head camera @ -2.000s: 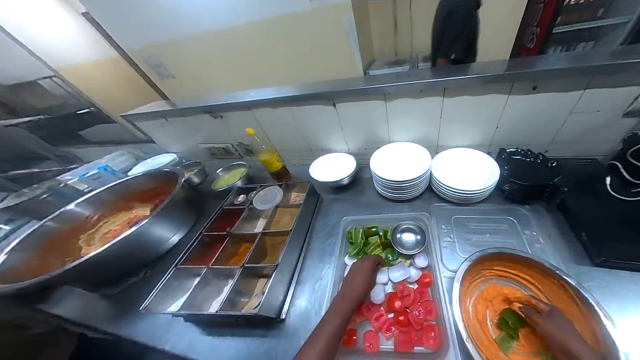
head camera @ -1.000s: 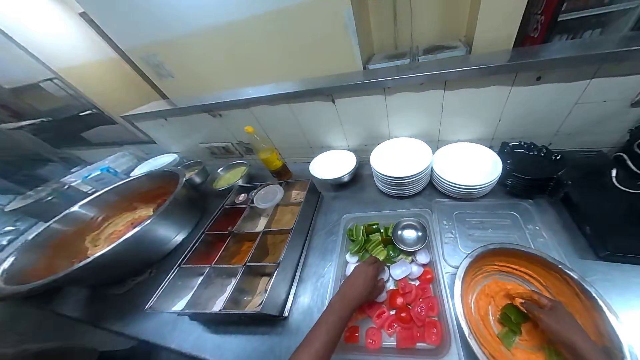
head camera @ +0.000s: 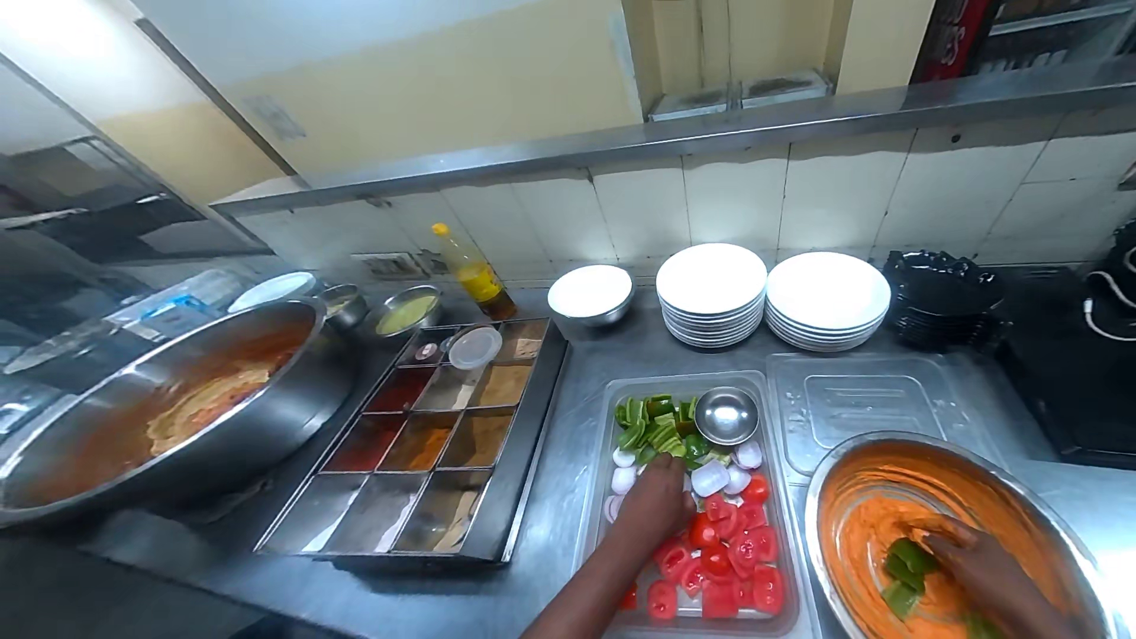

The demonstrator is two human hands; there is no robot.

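Observation:
My left hand [head camera: 658,499] reaches into a clear plastic tray [head camera: 774,532], its fingertips down at the cut green pepper pieces [head camera: 661,428] beside the white onion pieces [head camera: 709,478]. Whether it grips a piece is hidden. Cut red tomatoes [head camera: 744,552] fill the tray's near half, and a small steel bowl [head camera: 727,415] rests at its far right corner. At the right, my right hand [head camera: 972,555] is inside a large steel bowl [head camera: 825,524] of orange marinade [head camera: 856,506]. Its fingers are at the marinade, next to green pepper pieces [head camera: 907,572]; its grip is unclear.
A steel spice box [head camera: 532,444] with several compartments stands left of the tray. Beyond it is a bottle [head camera: 477,273]. A large tilted steel vessel [head camera: 293,399] occupies the left. Plate stacks [head camera: 712,282], a white-topped bowl [head camera: 590,293], a plastic lid [head camera: 865,404] and black dishes [head camera: 942,288] lie behind.
The dark figure seen behind the ledge two seconds ago is out of view. Both hands stay at much the same places, the left over the tray and the right in the marinade bowl.

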